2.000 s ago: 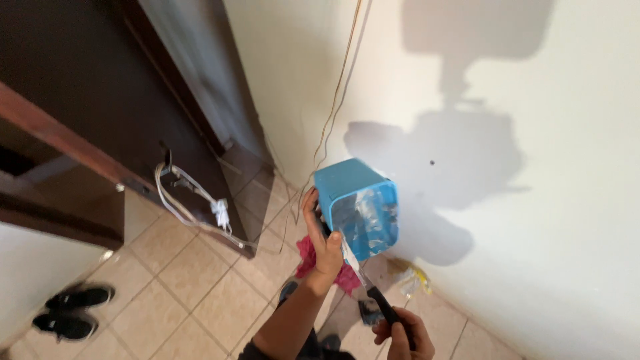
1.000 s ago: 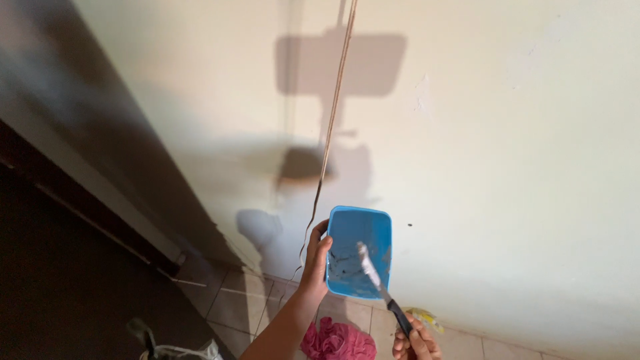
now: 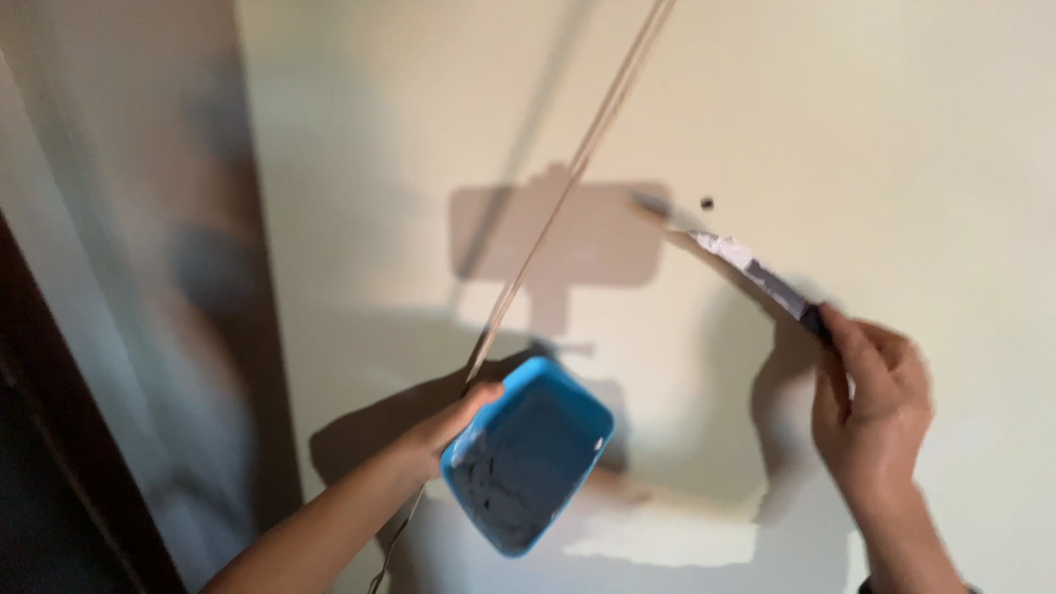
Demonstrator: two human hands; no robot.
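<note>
My left hand (image 3: 458,421) grips the side of a blue plastic container (image 3: 536,454), its open mouth tilted toward me and its inner walls smeared with whitish and dark residue. In my right hand (image 3: 874,396) is the black handle of a knife (image 3: 775,289), whose blade points up and left. White paste (image 3: 726,250) coats the front part of the blade. The blade tip is near the pale wall, below a small dark hole (image 3: 706,203); whether it touches the wall cannot be told.
Thin cords (image 3: 569,186) run slantwise down the pale wall (image 3: 866,124), passing behind the container and my left hand. A dark door edge (image 3: 74,429) stands at the left, blurred. Shadows of my hands and of the head gear fall on the wall.
The knife, over the container's mouth one second ago, has moved up and right, away from it toward the dark hole. The view has swung up to the wall; the floor and pink cloth are out of sight.
</note>
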